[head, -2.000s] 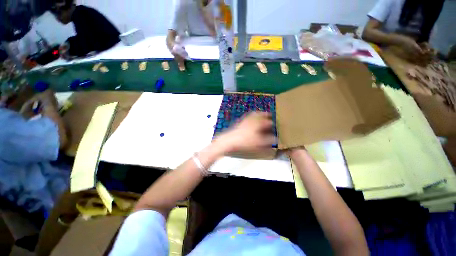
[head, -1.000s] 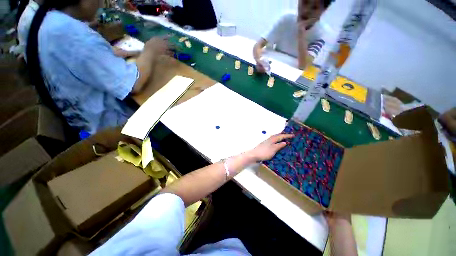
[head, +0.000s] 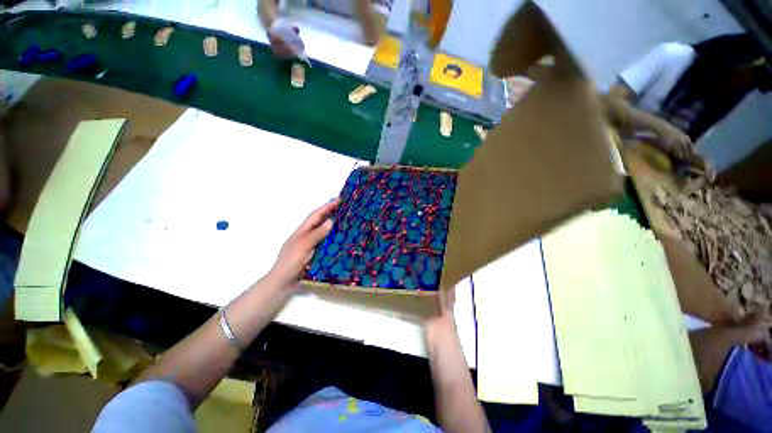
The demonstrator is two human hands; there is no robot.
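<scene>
An open brown battery carton point(head: 372, 298) stands on the white sheet in front of me, packed with upright blue battery packs point(head: 385, 228) showing dark round ends and red and black leads. Its flap point(head: 542, 169) stands raised on the right. My left hand point(head: 306, 243) is on the carton's left wall, fingers over the edge. My right hand point(head: 440, 320) is at the carton's near right corner, its fingers partly hidden beneath. A small dark blue disc point(head: 223, 226) lies on the sheet to the left.
A long yellow strip point(head: 63, 211) lies at left, a wide yellow sheet stack point(head: 622, 313) at right. Yellow scraps point(head: 93, 347) are at lower left. The green conveyor point(head: 271, 89) carries tan pieces and blue packs. A grey post point(head: 398, 110) stands behind the carton. People sit across and at right.
My view has swung back to the right. My left hand has moved from the carton's top left edge down along its left side. The flap stands more upright. One disc shows on the sheet instead of two.
</scene>
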